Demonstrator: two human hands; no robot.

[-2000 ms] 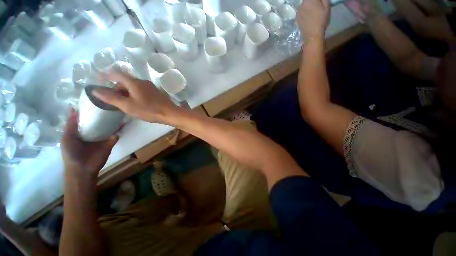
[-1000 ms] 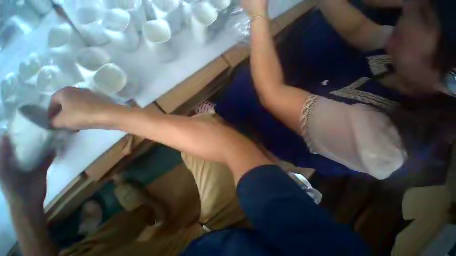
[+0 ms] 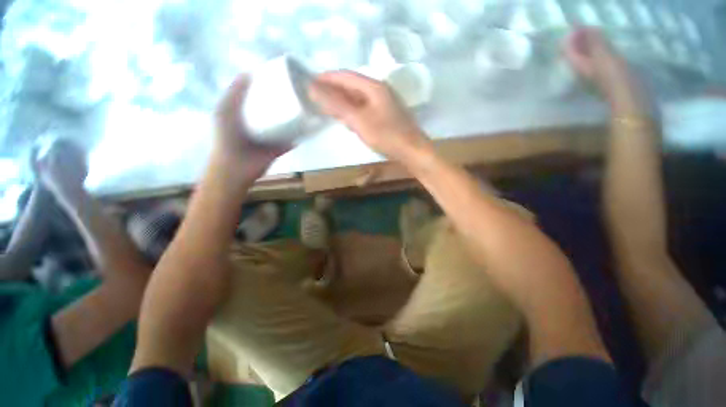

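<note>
A white container [image 3: 273,99] is held tilted above the table's front part, its dark rim facing right. My left hand [image 3: 243,131] grips it from below and the left side. My right hand [image 3: 362,107] is at its rim, fingers bent and close together; blur hides whether they pinch film or the rim. A standing open white container [image 3: 411,84] is just beyond my right hand.
More white containers [image 3: 506,49] stand on the white table [image 3: 509,111], blurred and overexposed. The brown table edge [image 3: 493,147] runs below my hands. Other people's hands are at the left [image 3: 62,165] and right [image 3: 587,52].
The view has swung left and levelled, so a person in green now shows at the left. My hands with the container now appear nearer the middle of the view.
</note>
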